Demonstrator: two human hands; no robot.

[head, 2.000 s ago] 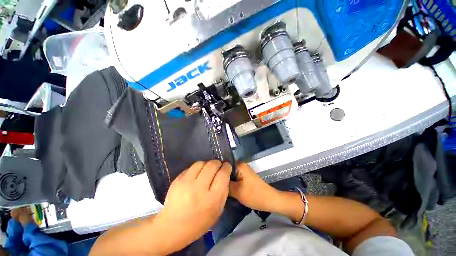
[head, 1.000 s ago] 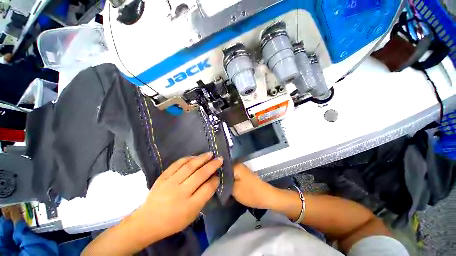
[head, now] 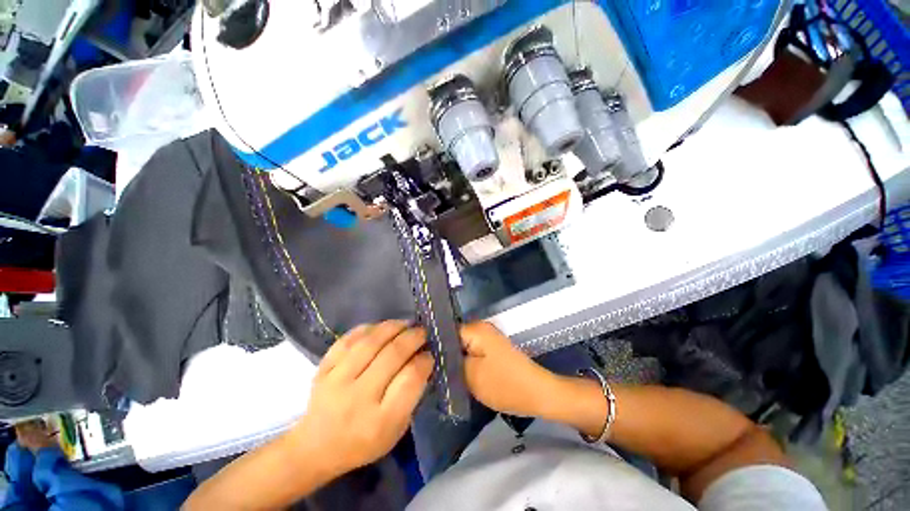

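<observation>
A dark grey topstitched band (head: 435, 299) runs from the presser foot and needle area (head: 414, 215) of the JACK overlock machine (head: 329, 120) towards me, its lower end hanging past the table edge. My left hand (head: 374, 394) lies on the fabric at the band's left side, fingers bent; its fingertips hold the cloth near the band. My right hand (head: 499, 369) grips the band's right edge, its fingertips partly hidden. A grey panel (head: 349, 269) with another yellow stitch line spreads left of the band.
A pile of grey panels (head: 150, 269) lies on the white table (head: 679, 240) at left. A clear tub (head: 130, 100) stands back left. A brown object with black cord (head: 788, 85) lies at right, beside a blue crate (head: 883, 40). Dark cloth (head: 738, 329) hangs below the edge. Another person's blue sleeve (head: 55, 484) shows lower left.
The band's end has straightened and hangs more plainly between my hands. My left hand's fingers have drawn back and bent. The left stitch line now curves more. The view has shifted slightly.
</observation>
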